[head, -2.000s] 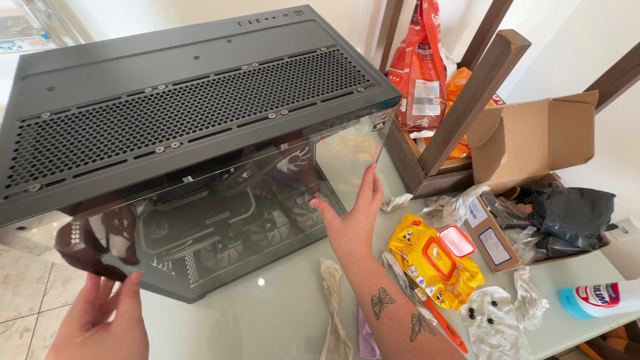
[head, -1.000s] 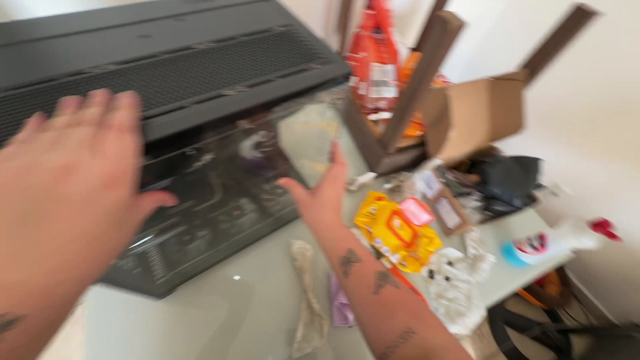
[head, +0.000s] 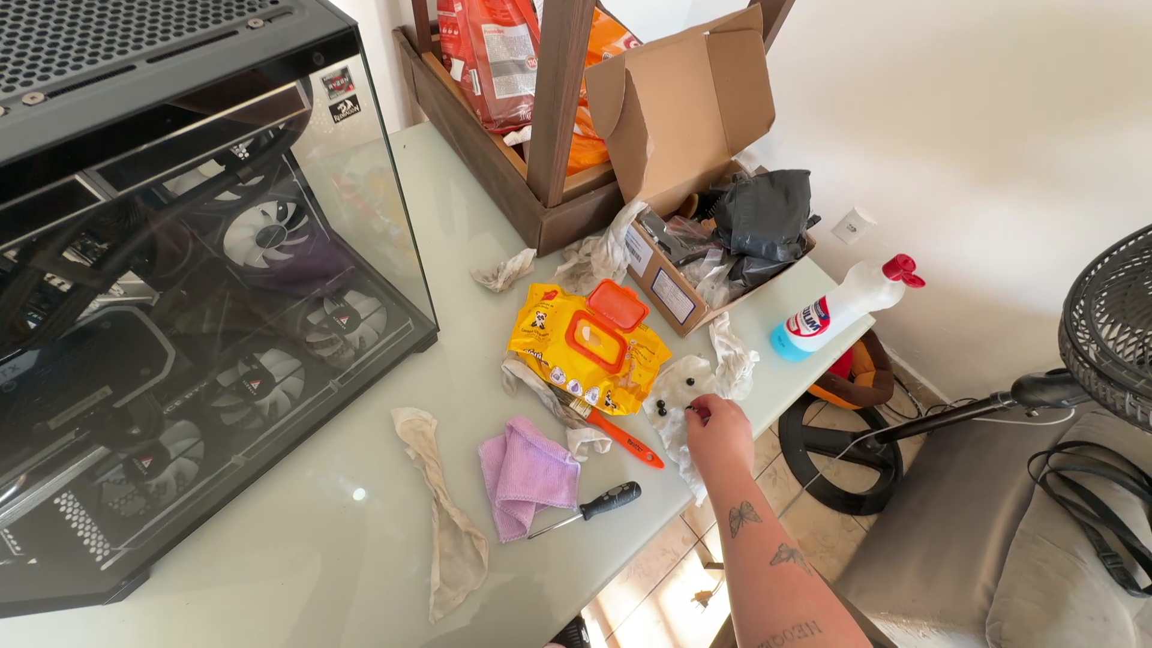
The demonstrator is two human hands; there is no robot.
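My right hand point(head: 720, 434) reaches down to a crumpled white wipe point(head: 686, 382) near the table's right edge, its fingertips pinching a small dark piece. Several small black screws or caps point(head: 661, 408) lie on that wipe. On the left stands a black computer case point(head: 207, 360) with a glass side panel, fans showing through it. My left hand is out of view. Left of my right hand lie a brush with an orange handle point(head: 630, 441), a yellow pack of wet wipes point(head: 589, 346) with its lid up, a screwdriver point(head: 612, 499) and a purple cloth point(head: 529, 479).
A used wipe point(head: 439, 513) lies near the case. Behind are an open cardboard box point(head: 670, 292) holding black bags, a wooden frame point(head: 540, 216) with red and orange packages, and a spray-type or squeeze bottle point(head: 832, 310). A black fan point(head: 1111, 315) stands beyond the table's right edge.
My right hand has left the glass panel and moved right to the wipe with the black pieces. My left hand, earlier at the case, has gone out of view. The view has swung right.
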